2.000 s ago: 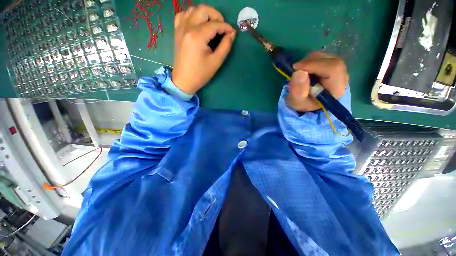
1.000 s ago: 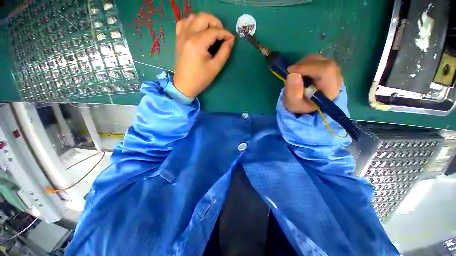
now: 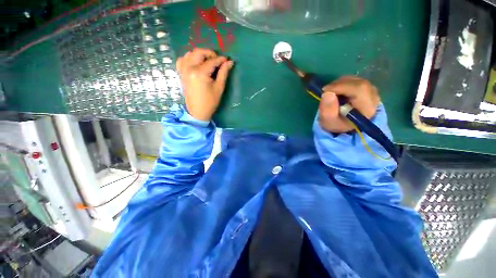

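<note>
My right hand point(image 3: 351, 103) holds the dark blue soldering iron point(image 3: 312, 85) like a pen. The iron's brownish tip touches or hovers over the lower part of the small round white disc point(image 3: 282, 50) on the green mat. Tiny dark bits show on the disc at the tip. My left hand point(image 3: 202, 81) is left of the disc, thumb and index fingertips together. Whether something thin is pinched there is too small to tell. A thin pale strand point(image 3: 257, 94) shows on the mat between my hands.
The clear blister tray point(image 3: 117, 68) lies at the left, with red lead wires point(image 3: 212, 24) beyond my left hand. A clear hood rim point(image 3: 288, 27) hangs at the top. The metal-rimmed stand tray point(image 3: 421, 81) is at the right. Stacked trays point(image 3: 459, 201) stand below the bench edge.
The view has shifted, so the bench sits lower and more hood shows. My left hand has moved left, away from the disc. The iron's tip stays at the disc.
</note>
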